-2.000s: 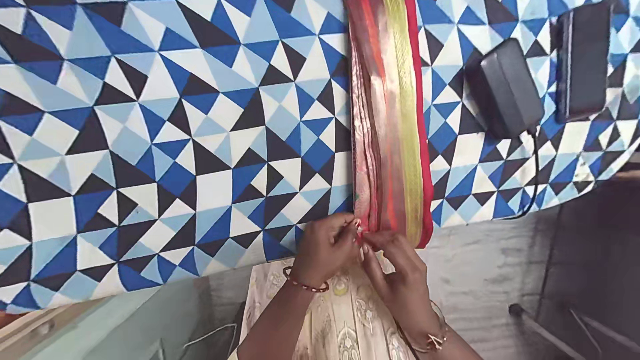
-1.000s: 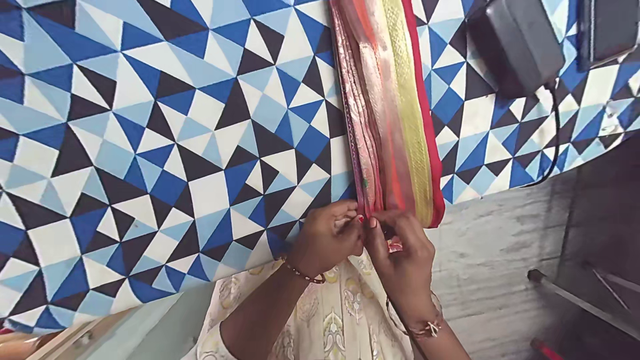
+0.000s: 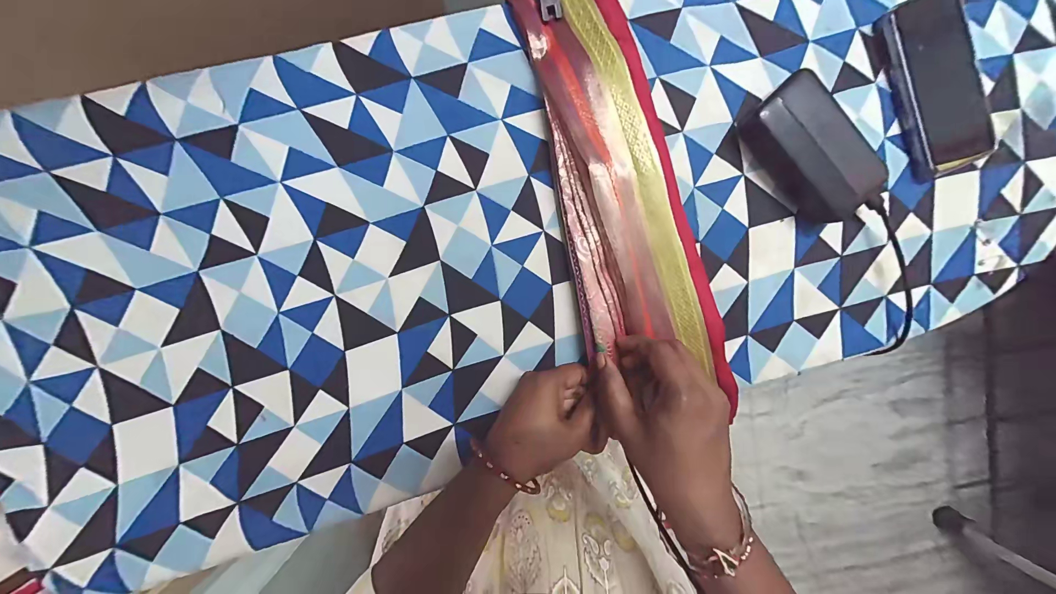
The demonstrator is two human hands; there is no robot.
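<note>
A long folded fabric strip (image 3: 627, 198), pink with orange streaks, a yellow-green woven band and a red edge, lies across the patterned tablecloth. At its near end my left hand (image 3: 549, 417) is closed on the strip's pink left edge, thumb and fingers pinched. My right hand (image 3: 672, 412) pinches the same edge between thumb and forefinger, right beside the left, its other fingers resting over the strip. A small green spot shows at the right fingertips; what it belongs to is unclear. A small grey metal clamp-like part (image 3: 550, 10) sits on the strip's far end.
Right of the strip lie a black power adapter (image 3: 817, 144) with its cable, and a dark phone-like device (image 3: 940, 87). The blue, white and black tablecloth (image 3: 272, 272) spans the table. A metal leg or rod (image 3: 990, 549) stands out over the floor at the lower right.
The view has shifted, so the table's far edge now shows. Both hands stay together at the strip's near end, with the left hand's fingers now curled more tightly.
</note>
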